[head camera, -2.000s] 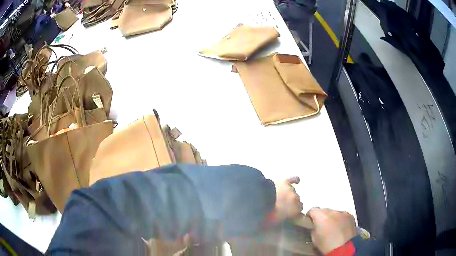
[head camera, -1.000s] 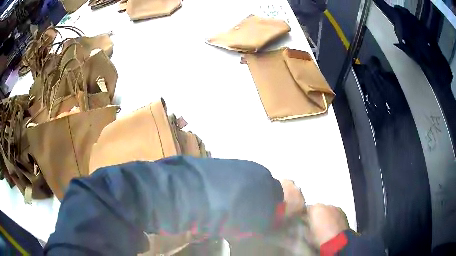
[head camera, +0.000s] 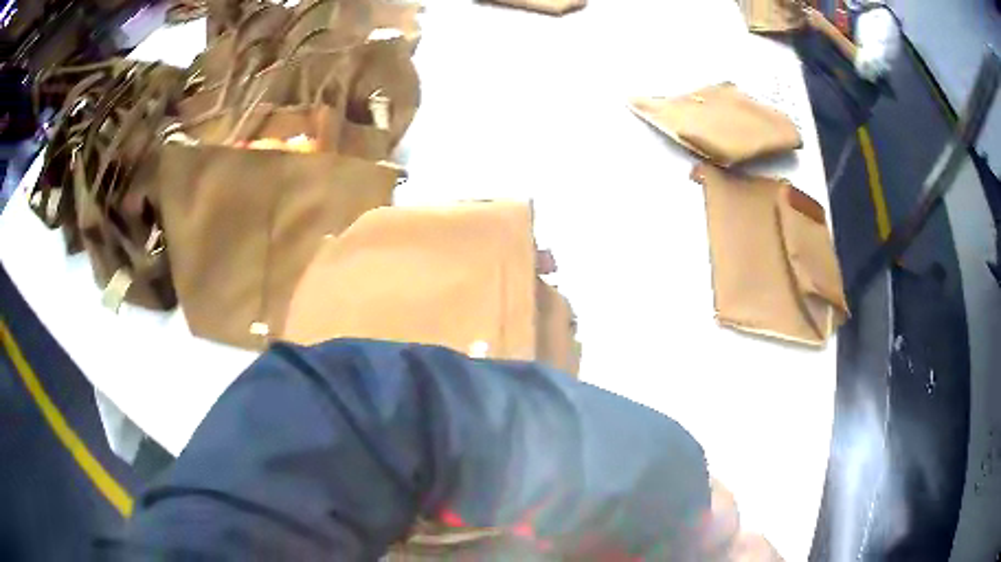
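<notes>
My left sleeve crosses the bottom of the picture. My left hand (head camera: 724, 514) shows only as a blurred bit of skin past the cuff at the bottom right; its fingers are hidden. Another bit of skin at the bottom edge, maybe my right hand (head camera: 755, 548), is cut off. What the hands hold cannot be seen. A bit of brown material (head camera: 445, 540) shows below my sleeve. A neat stack of tan bag pieces (head camera: 423, 274) lies just beyond my forearm, partly covered by it.
Partly made bags with straps (head camera: 280, 220) are heaped at the left. Two tan bag pieces, one folded (head camera: 730, 123) and one flat (head camera: 757, 253), lie near the right edge of the white table (head camera: 648, 329). Grey rails and a yellow floor line (head camera: 875, 181) are beyond. More brown pieces show at the top.
The view has turned left, so the table things appear further right. The hands, clearer before and close together, are now mostly out of the picture at the bottom.
</notes>
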